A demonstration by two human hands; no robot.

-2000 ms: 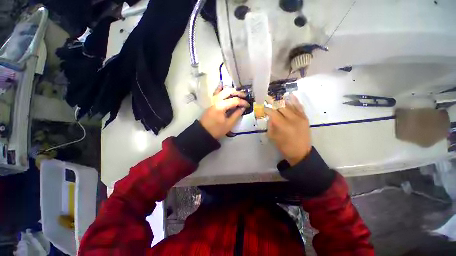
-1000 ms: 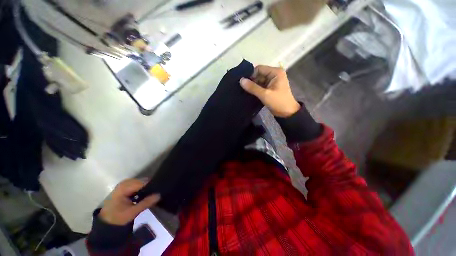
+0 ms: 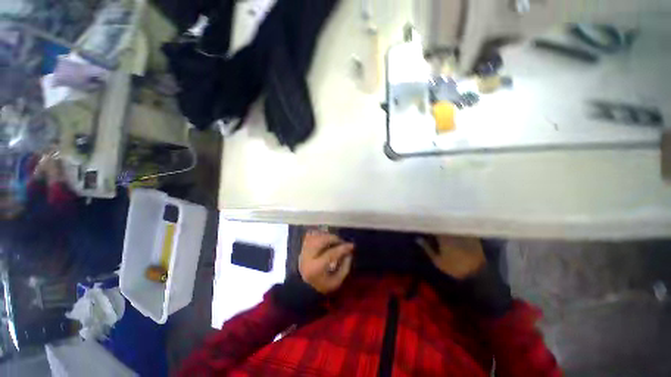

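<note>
A black fabric piece (image 3: 386, 249) lies across my lap, below the table's front edge, dark against dark clothing. My left hand (image 3: 326, 259) holds its left end, fingers curled. My right hand (image 3: 455, 254) is at its right end, blurred and partly in shadow; its fingers rest on the cloth and its grip cannot be made out. The sewing machine's needle plate (image 3: 409, 99) and the orange-yellow block (image 3: 444, 116) show on the table with no fabric at them. The bundle of cut black pieces (image 3: 288, 96) hangs at the table's left.
Blurred thread snips (image 3: 625, 113) lie right of the needle. The white table's front edge (image 3: 471, 222) runs above my hands. A black phone (image 3: 251, 255) lies on a white lower surface. A white bin (image 3: 193, 254) stands on the floor at left. Another person's red sleeve (image 3: 59, 193) shows at far left.
The view has turned and shifted. The black piece, earlier stretched diagonally between both hands, is now low in my lap. Both hands have come closer together below the table edge.
</note>
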